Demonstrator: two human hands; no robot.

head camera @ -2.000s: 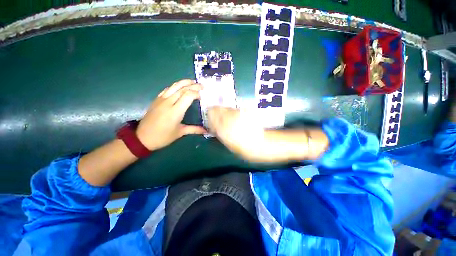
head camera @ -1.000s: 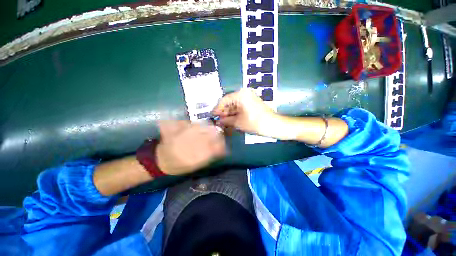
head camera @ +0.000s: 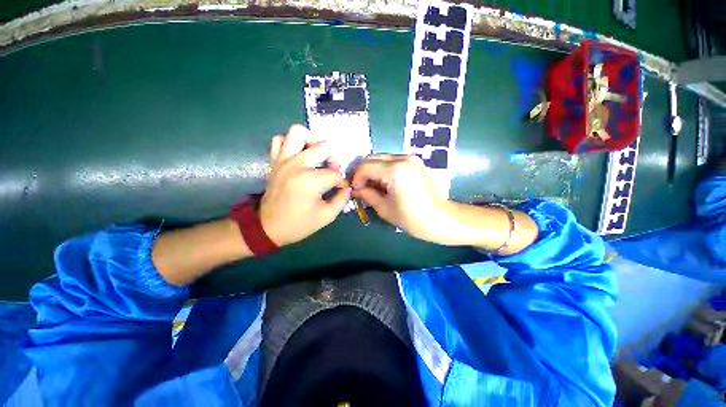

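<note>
A silver-white phone frame lies on the green bench, with dark circuitry at its far end. My left hand is over its left and lower part, thumb and forefinger pinched together. My right hand is at its lower right, fingertips pinched and meeting the left ones at the lower end. A tiny orange-brown flex piece shows just below my right fingertips. What the fingertips hold is hidden. A white liner strip with a row of black stickers lies right of the frame, its near end behind my right hand.
A red bin with tan-gold parts stands at the right, some over its rim. A second sticker strip lies below it. A thin dark tool lies farther right. A worn whitish ledge runs along the back. A blue sleeve shows at the right edge.
My left hand has come up from below onto the frame's left side, and its fingertips now meet the right ones. The orange-brown piece now shows. The whole view has shifted slightly.
</note>
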